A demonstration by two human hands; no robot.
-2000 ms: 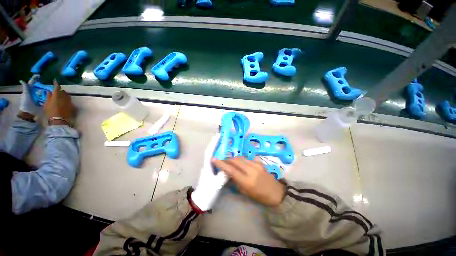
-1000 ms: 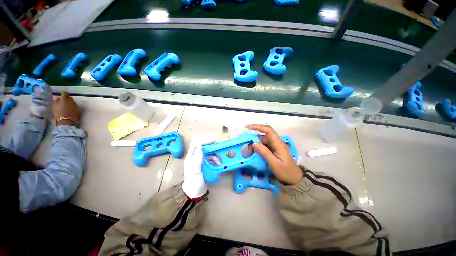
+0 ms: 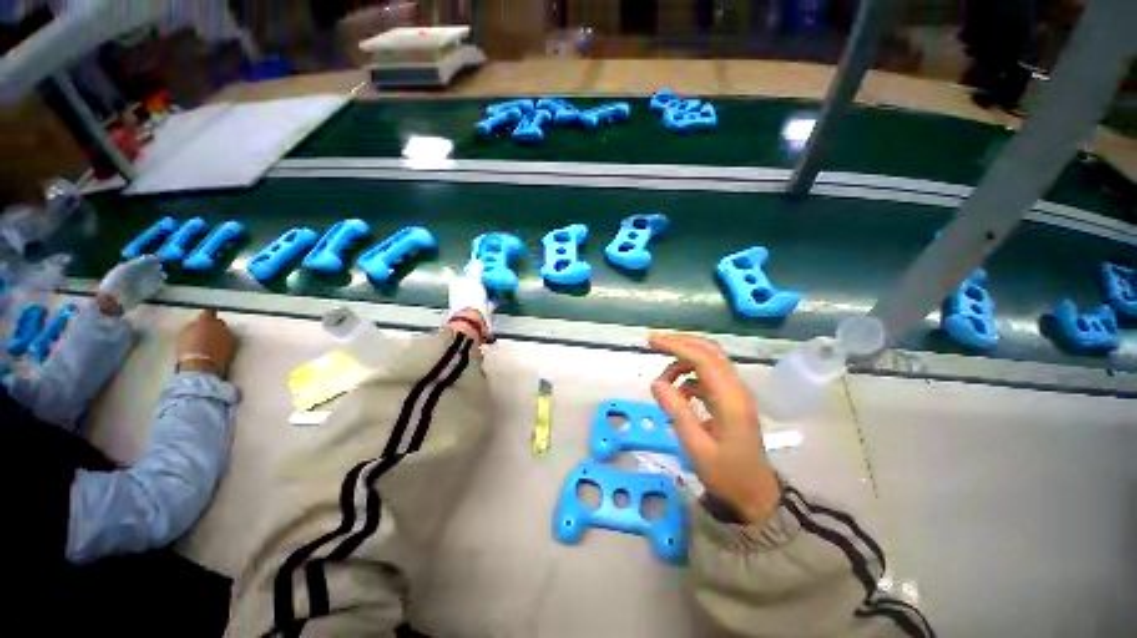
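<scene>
My left hand (image 3: 469,297), in a white glove, reaches over the conveyor's near rail with its fingers on the left side of a blue controller shell (image 3: 500,264) at the belt. My bare right hand (image 3: 723,430) is raised over the bench, fingers apart and empty. Below and left of it a blue shell (image 3: 620,428) lies flat, partly covered by the hand. Another blue shell (image 3: 586,501) lies nearer me. A white cloth shows in part between them. A yellow utility knife (image 3: 541,418) lies left of these shells.
More blue shells stand along the green conveyor belt (image 3: 848,268). A squeeze bottle (image 3: 804,371) is by the slanting grey post (image 3: 997,218); another bottle (image 3: 349,329) and yellow cloth (image 3: 327,379) are left. A neighbour's blue-grey sleeves and hands (image 3: 203,343) are at far left.
My left hand has moved forward to the belt with a shell. My right hand has let go of it. The view has tilted up, and my left sleeve now covers part of the left bench.
</scene>
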